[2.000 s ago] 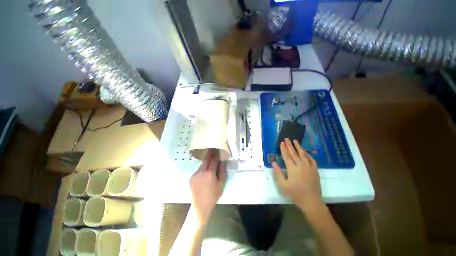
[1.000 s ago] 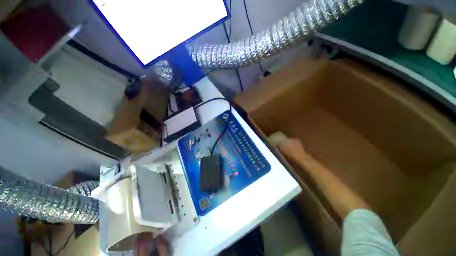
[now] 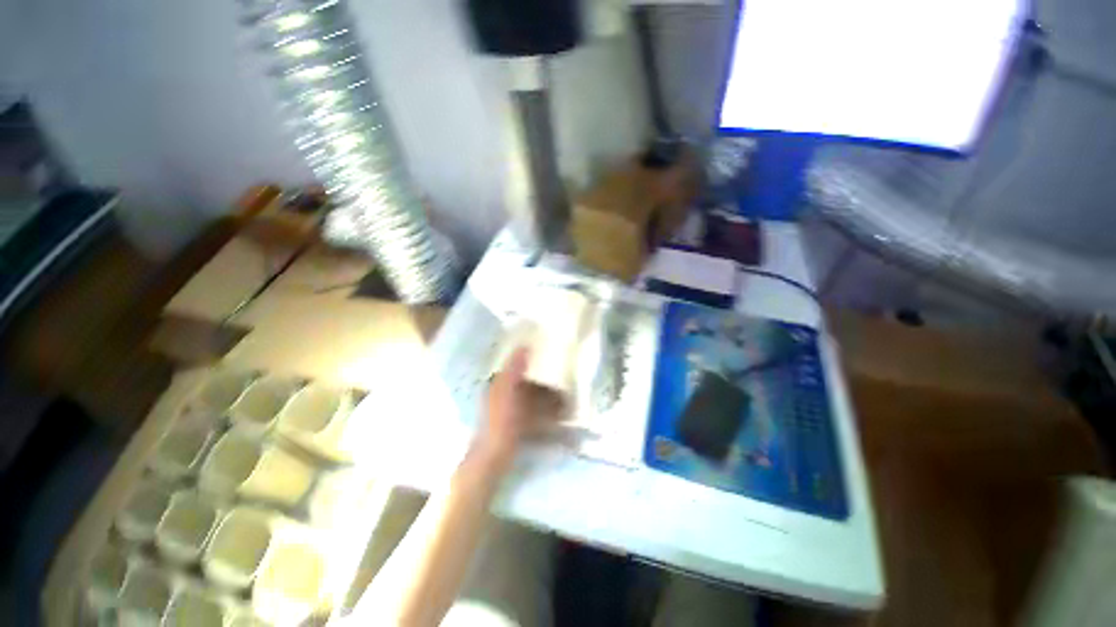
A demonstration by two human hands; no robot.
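Observation:
A cream housing (image 3: pixel 557 337) lies in the fixture on the perforated work plate (image 3: pixel 471 355), blurred by motion. My left hand (image 3: pixel 520 404) is at the near end of the housing, its fingers blurred. Whether it grips the housing or only touches it cannot be told. My right hand is out of the picture. Only a pale sleeve (image 3: pixel 1083 551) shows at the right edge.
An open carton (image 3: pixel 184 392) at the left holds rows of cream housings (image 3: pixel 239 545). A small black box (image 3: pixel 714 414) lies on the blue mat (image 3: pixel 796 459). A silver duct (image 3: pixel 355 159), monitor (image 3: pixel 869 74) and brown carton (image 3: pixel 955 380) stand around the table.
The view has swung back left, bringing the carton of housings into view. My right hand has gone from inside the right carton to out of the picture. My left hand is still by the housing.

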